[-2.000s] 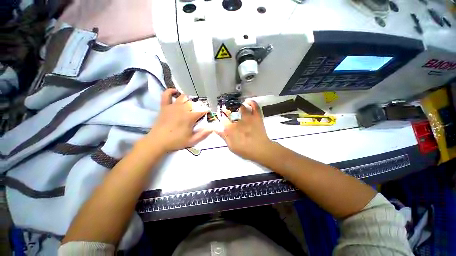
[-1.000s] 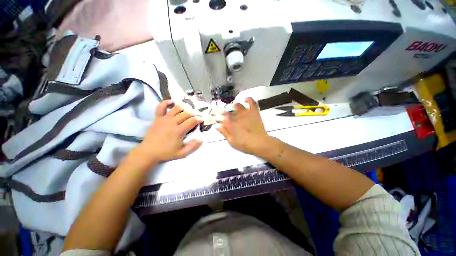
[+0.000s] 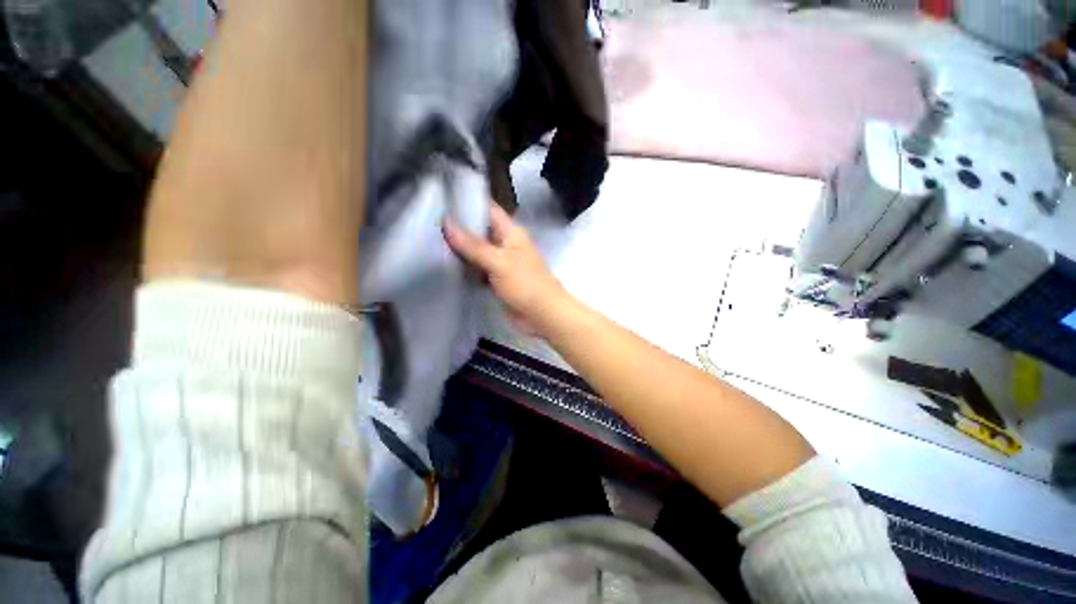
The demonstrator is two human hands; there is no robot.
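Observation:
The striped garment (image 3: 413,254), pale with dark brown stripes, hangs at the left end of the table, blurred and bunched. My right hand (image 3: 516,269) grips its right side between thumb and fingers. Dark brown cloth (image 3: 576,112) hangs beside the pale part near the top. My left forearm rises large along the garment's left side; my left hand is cut off by the top edge. The sewing machine (image 3: 879,195) stands at the right, with no hand at its needle.
The white table (image 3: 661,242) spans the middle and right. Yellow-handled snips (image 3: 985,433) and dark strips (image 3: 926,375) lie right of the needle. Pink cloth (image 3: 755,94) lies behind. A ruler tape (image 3: 555,393) runs along the front edge. Blue crate material (image 3: 472,442) is below.
The view has turned left. Both hands have left the needle. The garment is lifted and bunched at the left; my right hand has taken hold of it, and my left hand has gone out of view.

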